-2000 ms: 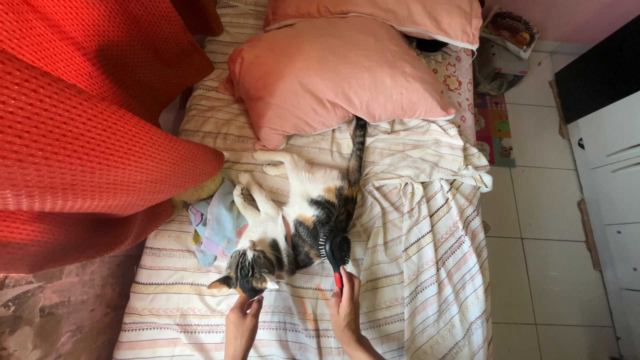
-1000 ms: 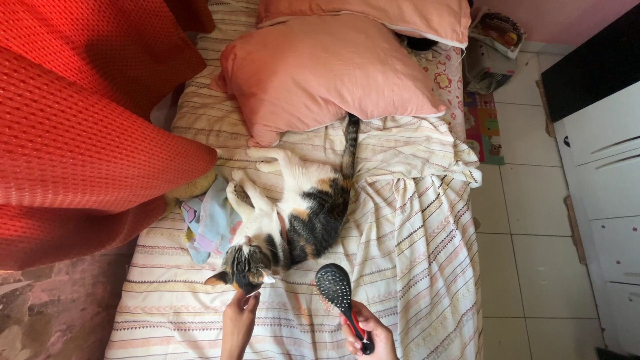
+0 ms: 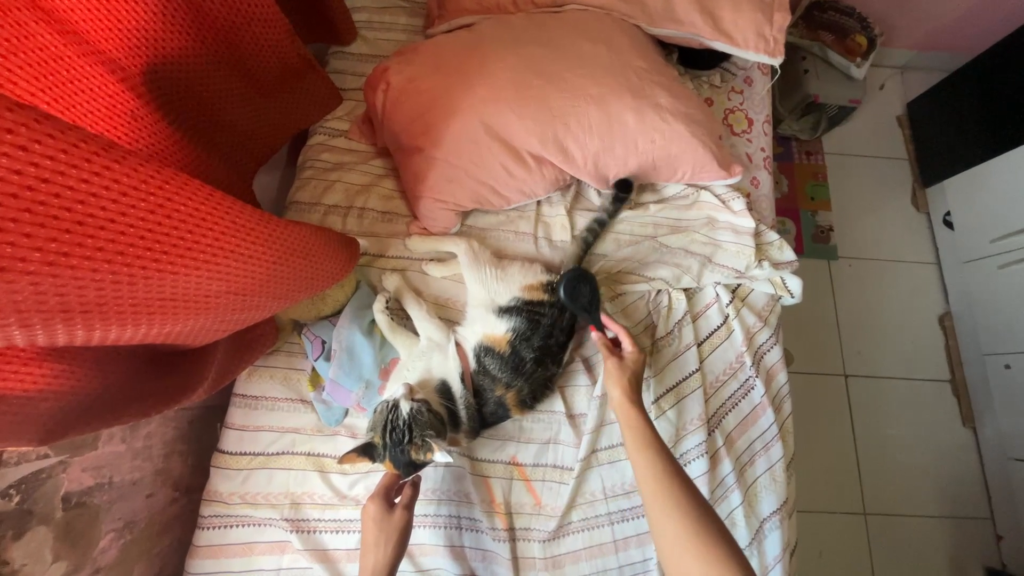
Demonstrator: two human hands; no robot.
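Observation:
A calico cat (image 3: 520, 352) with a pinkish collar lies on its side on a striped bedsheet (image 3: 448, 512), its head toward me and its tail toward the pillows. My right hand (image 3: 622, 360) grips the red part of a black hairbrush (image 3: 579, 294). The brush's smooth back faces up, and its head is at the cat's rump by the base of the tail; the bristles are hidden. My left hand (image 3: 390, 508) touches the top of the cat's head between the ears, thumb and forefinger close together. Whether it pinches any fur cannot be told.
A salmon pillow (image 3: 544, 104) lies beyond the cat, with another behind it. Red curtain fabric (image 3: 160, 240) hangs at the left. Beside the cat's front paws is a light blue patterned cloth (image 3: 352, 360). Right of the bed are a tiled floor (image 3: 896, 320) and white drawers (image 3: 992, 216).
The brush was at the cat's back, then held off the cat over the sheet with bristles up. It is now turned over at the rump. My left hand stays by the cat's head.

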